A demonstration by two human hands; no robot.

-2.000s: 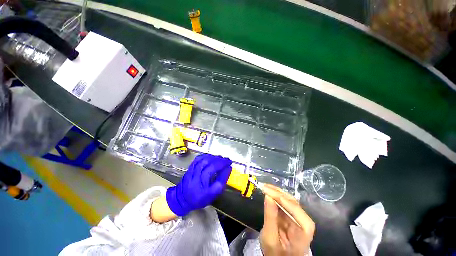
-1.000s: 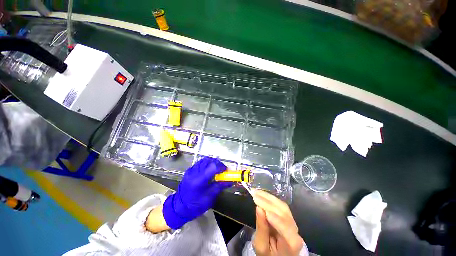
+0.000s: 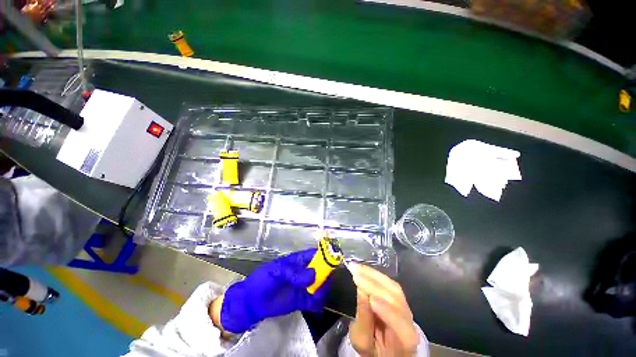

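My left hand (image 3: 275, 289), in a blue-purple glove, holds a yellow unit (image 3: 322, 267) tilted, its black-banded end up, over the tray's front edge. My bare right hand (image 3: 380, 307) pinches a cotton swab (image 3: 347, 263) close to that end; whether the tip touches is too small to tell. The clear blister tray (image 3: 300, 150) lies flat on the bench. Three yellow units lie in its left part: one upright in view (image 3: 229, 168) and two touching each other (image 3: 222, 210). A clear plastic cup (image 3: 426, 229) stands right of the tray.
A white box with a red switch (image 3: 115, 137) and a black hose (image 3: 40, 101) are left of the tray. Two white wipes (image 3: 483, 168) (image 3: 512, 290) lie right. The green conveyor (image 3: 307, 49) runs behind with yellow units (image 3: 182, 44) (image 3: 624, 100). A sleeve (image 3: 45, 222) shows at left.
My left hand has turned the held unit from level to steeply tilted, end up. The swab stays near its end. The view has shifted, and a second conveyor unit shows at right.
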